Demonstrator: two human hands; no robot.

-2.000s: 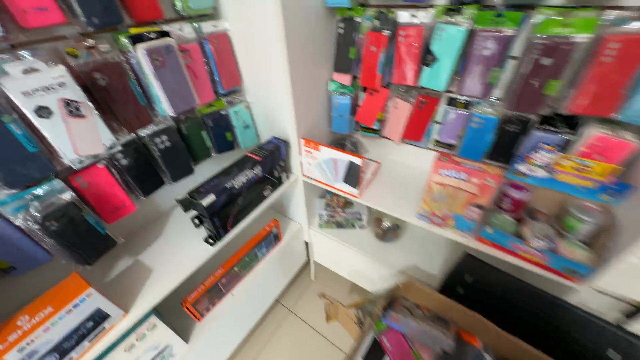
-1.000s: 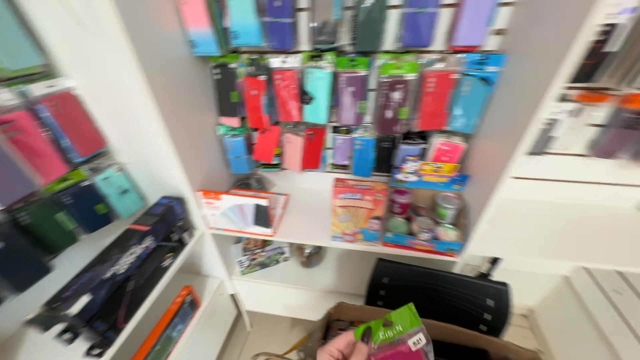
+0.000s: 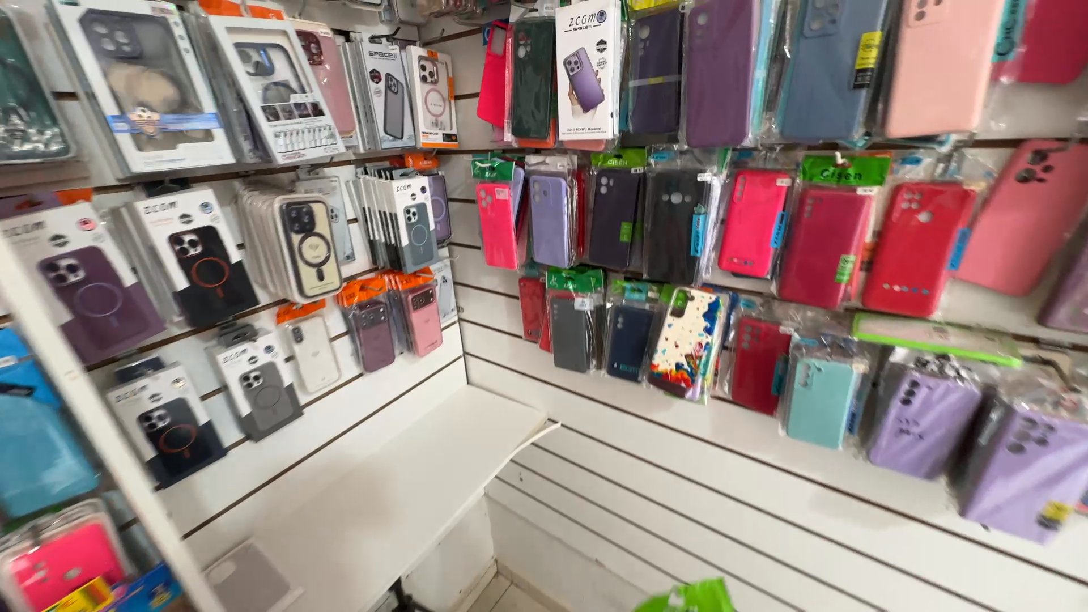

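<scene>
Neither my left hand nor my right hand shows in the head view. At the bottom edge, the green top of a plastic package (image 3: 687,597) pokes into view; whatever holds it is hidden below the frame. Phone cases in clear bags hang in rows on the slatted wall, among them a crimson case under a green header (image 3: 824,246), a paint-splatter patterned case (image 3: 687,342), a mint case (image 3: 821,398) and a lilac case (image 3: 925,418). Boxed cases hang on the left wall, such as one with a purple case (image 3: 82,289) and one with a black case (image 3: 202,262).
A white corner shelf (image 3: 408,450) juts out under the hanging cases, with a flat pale package (image 3: 248,580) at its near end. A white upright panel edge (image 3: 102,425) crosses the left side. Slatted wall panels (image 3: 646,501) run down to the right of the shelf.
The view has swung to another corner of the display. One second ago a hand held a green-topped package at the bottom; now only a green top shows there, with no hand.
</scene>
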